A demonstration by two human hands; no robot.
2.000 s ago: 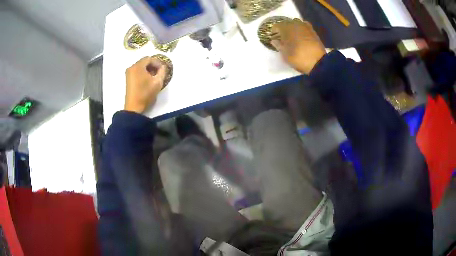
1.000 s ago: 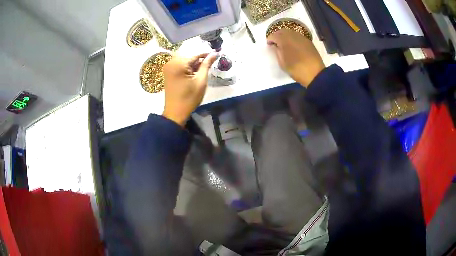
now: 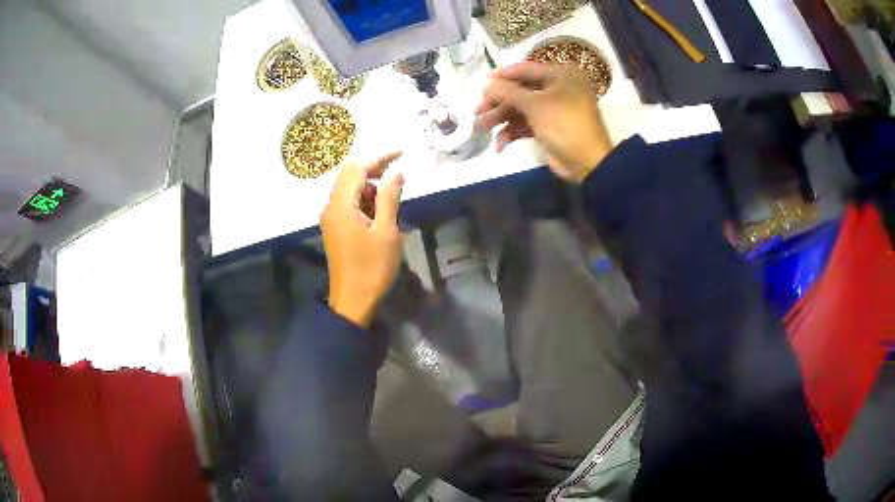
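Note:
My left hand [image 3: 363, 230] is at the table's front edge, left of the press, thumb and forefinger apart, with nothing visible between them. My right hand [image 3: 550, 110] is just right of the lower anvil [image 3: 449, 132], fingers bent and blurred; whether a tiny piece is between its fingertips cannot be told. The dark setting die [image 3: 424, 80] stands above the anvil, under the press head [image 3: 383, 37] with its blue panel. The left round well [image 3: 318, 139] and the right round well [image 3: 577, 61] hold gold pieces.
Another round well [image 3: 283, 67] lies back left on the white table [image 3: 250, 201]. Black sheets with an orange-yellow stick [image 3: 671, 31] lie back right. Red boards stand piled at left [image 3: 108, 426] and right [image 3: 846, 328]. A white side table [image 3: 126, 279] is at left.
My left hand has moved back from beside the die to the table's front edge, and its fingers have opened. My right hand has moved left from the right well to the anvil.

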